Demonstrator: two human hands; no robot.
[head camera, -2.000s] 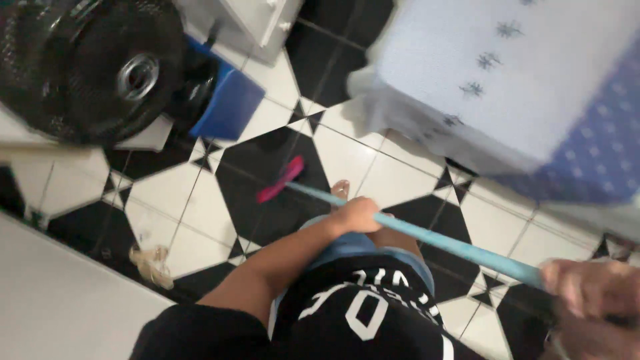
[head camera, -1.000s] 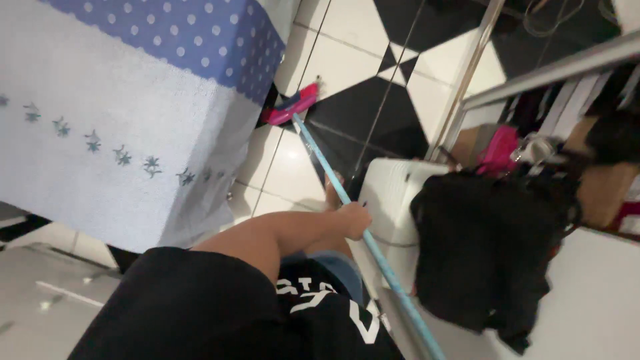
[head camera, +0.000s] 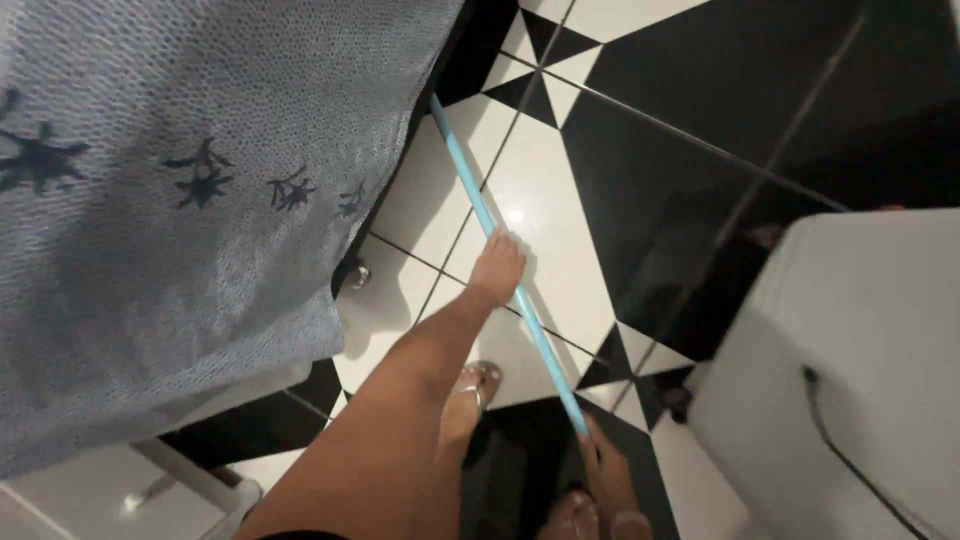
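Note:
A light blue broom handle (head camera: 466, 180) runs slantwise over the tiled floor, its far end hidden under the cloth-covered furniture (head camera: 225, 112) at the left. My left hand (head camera: 499, 268) is closed around the middle of the handle, with the forearm reaching in from the bottom. My right hand (head camera: 606, 457) holds the handle's near end at the bottom right. The pink broom head is out of sight. One foot in a sandal (head camera: 476, 386) stands on the floor below my left hand, and part of the other shows near my right hand.
The floor (head camera: 555, 195) has black and white tiles. A pale box-like piece of furniture (head camera: 840, 322) with a dark cable (head camera: 840, 450) stands at the right. A furniture caster (head camera: 361, 274) shows under the cloth's edge, and a metal leg (head camera: 187, 476) at lower left.
The broom head, seen on the tiles beside the cloth one second ago, has gone out of sight beneath the covered furniture. The view has shifted strongly. My right hand has come back into view.

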